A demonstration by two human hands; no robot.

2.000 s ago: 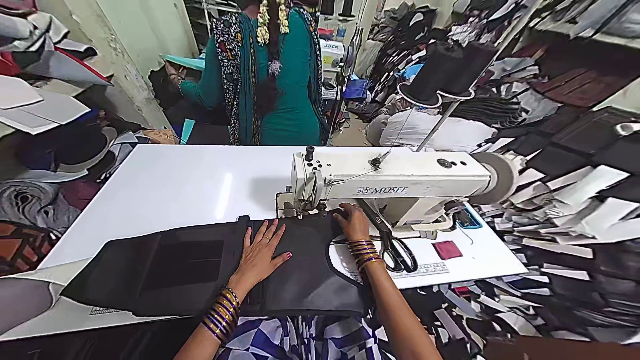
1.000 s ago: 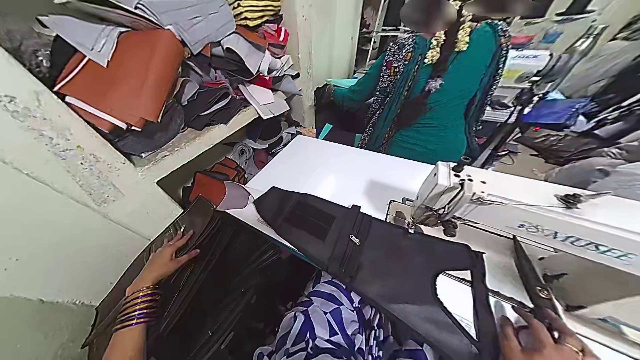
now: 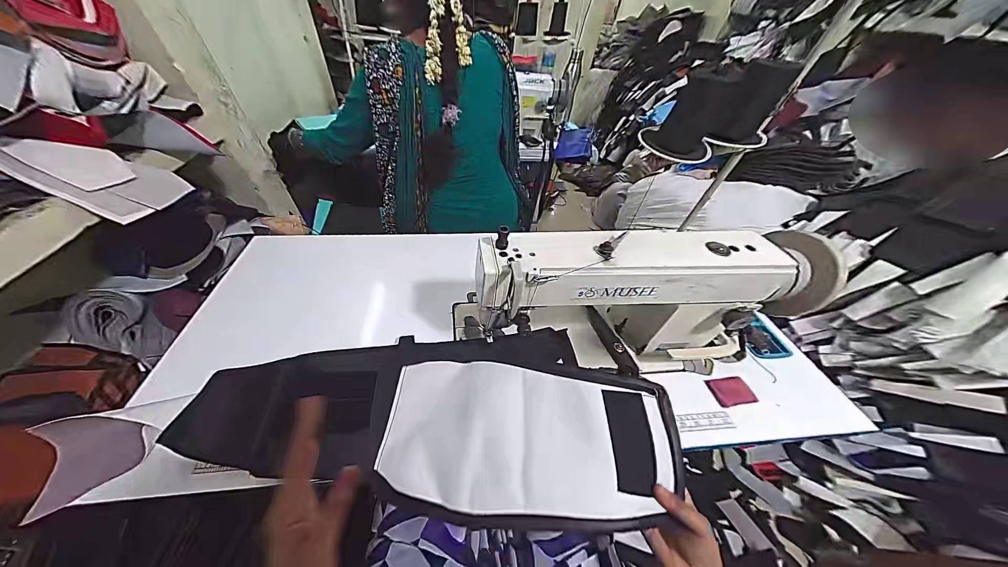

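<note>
A white fabric panel with black edging (image 3: 504, 441) lies at the table's front edge, over a long black fabric piece (image 3: 268, 409) that stretches left. A black rectangle (image 3: 630, 441) sits near the white panel's right end. My right hand (image 3: 685, 524) grips the panel's lower right corner, thumb on top. Blurred, my left hand (image 3: 307, 488) is raised in front of the black piece with its fingers apart, holding nothing. Behind the panel stands a white sewing machine (image 3: 646, 276), its needle area close to the black fabric's back edge. Dark scissors (image 3: 614, 339) rest beside the machine, partly hidden.
The white sewing table (image 3: 331, 291) carries a maroon square (image 3: 731, 390) and a blue tray (image 3: 764, 337) at right. Fabric piles (image 3: 118, 307) crowd the left side, and cut strips (image 3: 929, 315) heap at right. A person in green (image 3: 465, 142) is behind the table; another person is at far right.
A white panel now lies over the black piece, where only black showed before. My left hand has left the dark material at the left. The view has swung back to the right.
</note>
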